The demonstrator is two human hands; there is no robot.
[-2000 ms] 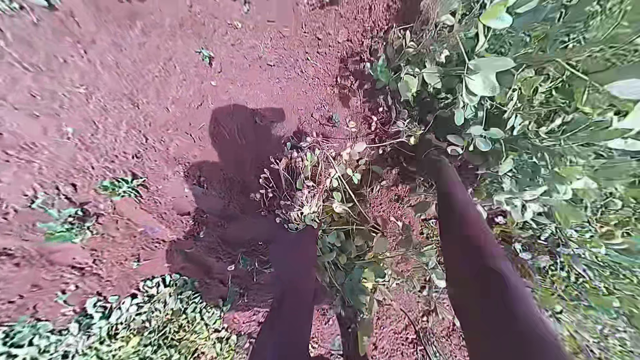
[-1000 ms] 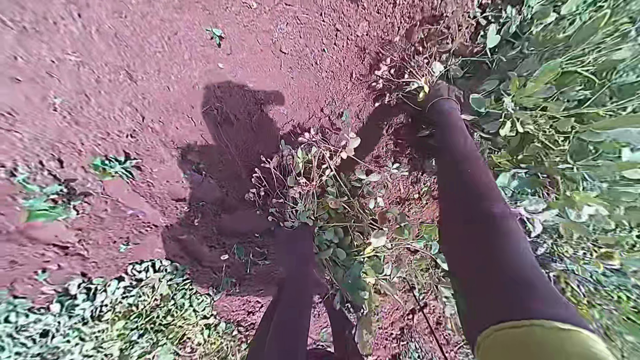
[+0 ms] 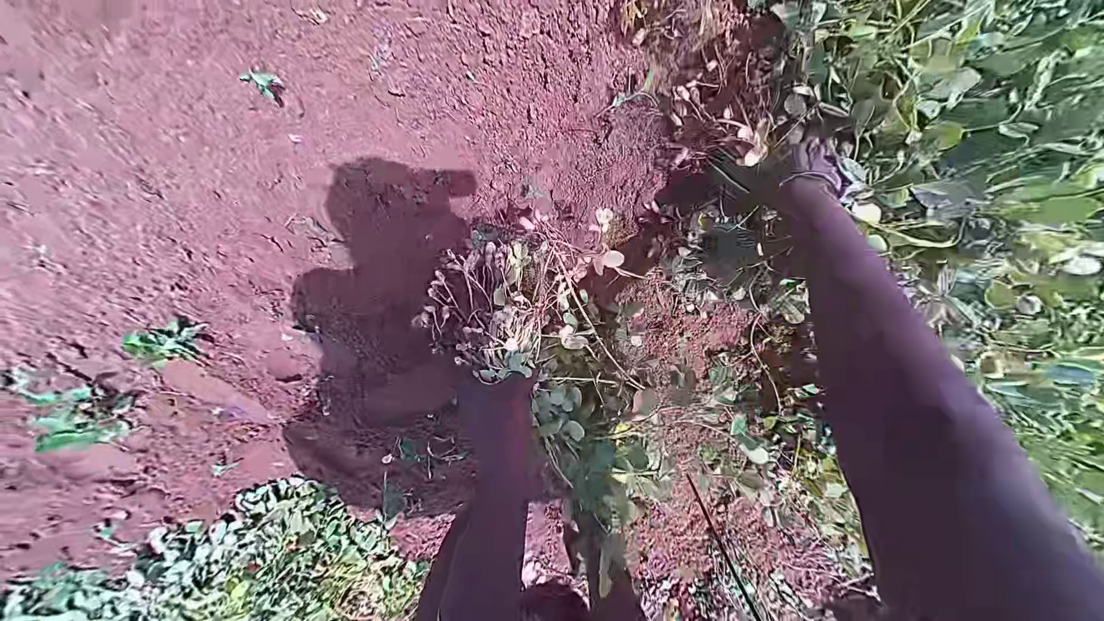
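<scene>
Near the middle of the head view, my left hand (image 3: 496, 379) is shut on a bunch of uprooted leafy plants (image 3: 517, 319), with thin stems, small pods or roots and round leaves spreading from it. My right arm reaches up to the edge of the green crop (image 3: 1018, 198). There my right hand (image 3: 815, 164) is among stems and leaves, partly blurred and covered by foliage. Whether its fingers grip a stem cannot be told. Pale stems and leaves (image 3: 724, 129) lie just left of that hand.
Reddish soil (image 3: 216, 190) spreads across the left, with my shadow on it. Small green weeds (image 3: 164, 341) grow there. A heap of cut or pulled leafy plants (image 3: 285, 552) lies at lower left. Dense foliage fills the right side. A thin dark stick (image 3: 720, 543) lies near the bottom.
My right hand was low in the foliage, then over the soil's edge with a small clump, and is now among the crop stems at the right. My left hand keeps its bunch.
</scene>
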